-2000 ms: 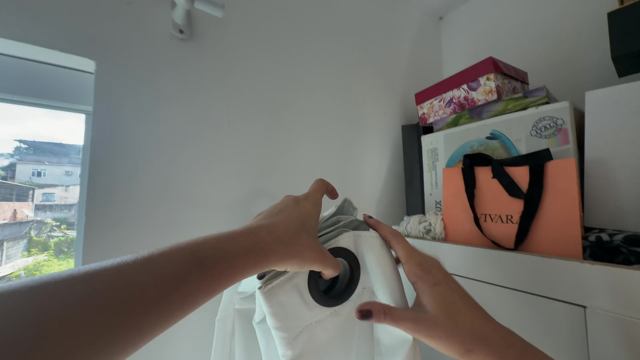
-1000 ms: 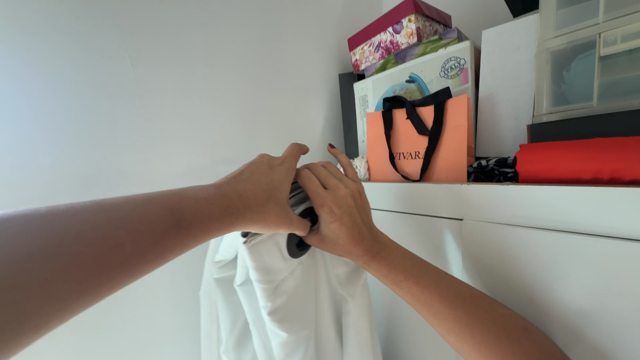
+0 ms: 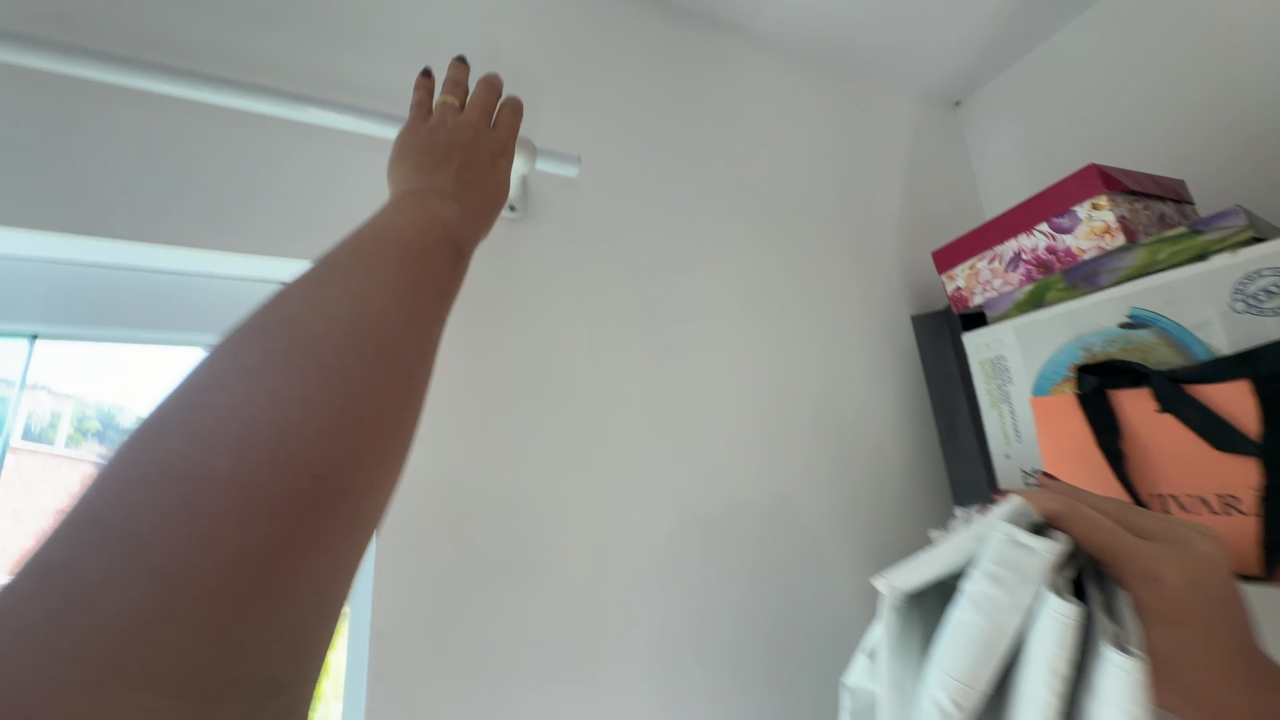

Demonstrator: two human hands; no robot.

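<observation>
High on the wall runs a white curtain rod (image 3: 250, 98), with its end held in a wall bracket (image 3: 517, 190). My left hand (image 3: 455, 150) is raised to the rod near that bracket, fingers pointing up; its palm side is hidden, so its grip on the rod cannot be told. At the lower right my right hand (image 3: 1150, 560) grips the gathered top of a white curtain (image 3: 990, 620), its folds bunched together and hanging down. The eyelets are mostly hidden in the folds.
A window (image 3: 100, 400) lies at the left behind my forearm. On the right stand a floral box (image 3: 1060, 240), a green and purple box (image 3: 1130, 262), a large white box (image 3: 1010, 400), a dark upright panel (image 3: 950, 400) and an orange paper bag (image 3: 1180, 450) with black ribbon handles.
My left hand has left the curtain top and risen to the rod. My right hand still holds the bunched curtain, now at the lower right. The view has tilted upward and to the left.
</observation>
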